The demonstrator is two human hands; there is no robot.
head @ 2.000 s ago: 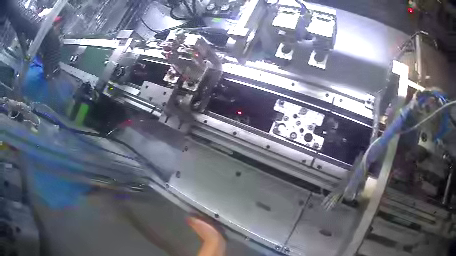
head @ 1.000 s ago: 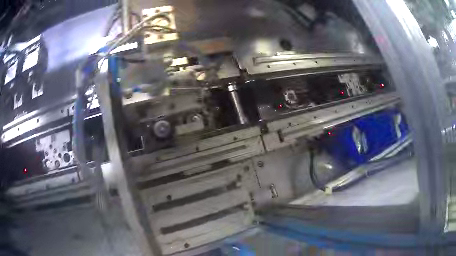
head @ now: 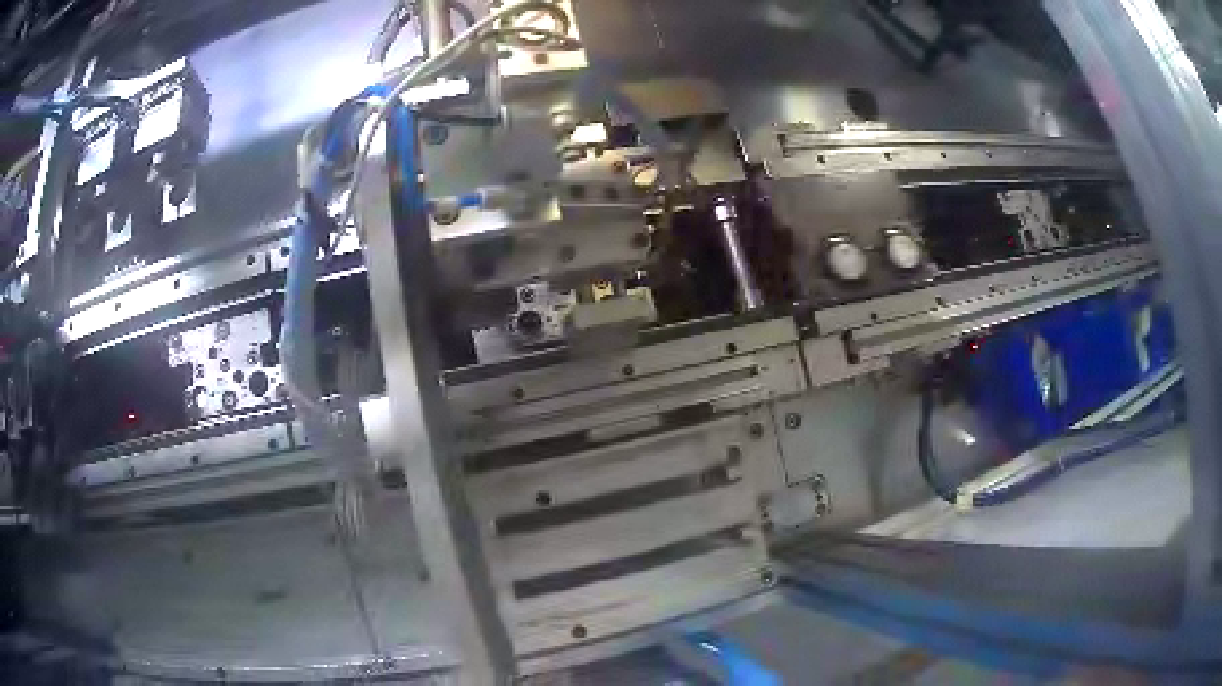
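Neither of my hands can be made out. A grey fixture with two pale rings [head: 871, 255] sits between the conveyor rails [head: 985, 292], right of a bright upright cylinder [head: 736, 255]. A silvery plate with many holes [head: 221, 365] lies between the rails at the left. Another perforated plate [head: 1032, 219] shows farther right. A blurred metal machine unit [head: 536, 228] stands over the line at centre left and hides part of the rails.
A pale frame post [head: 413, 389] with blue and white hoses [head: 306, 288] crosses the left centre. A thick machine frame post [head: 1150, 201] stands at the right. A slotted base plate [head: 630, 516] lies in front. A blue surface [head: 1099, 351] shows below the right rails.
The view has swung right along the line. The hand at the bottom two seconds ago is out of view. The two-ring fixture now shows right of the cylinder; the rings were left of it before.
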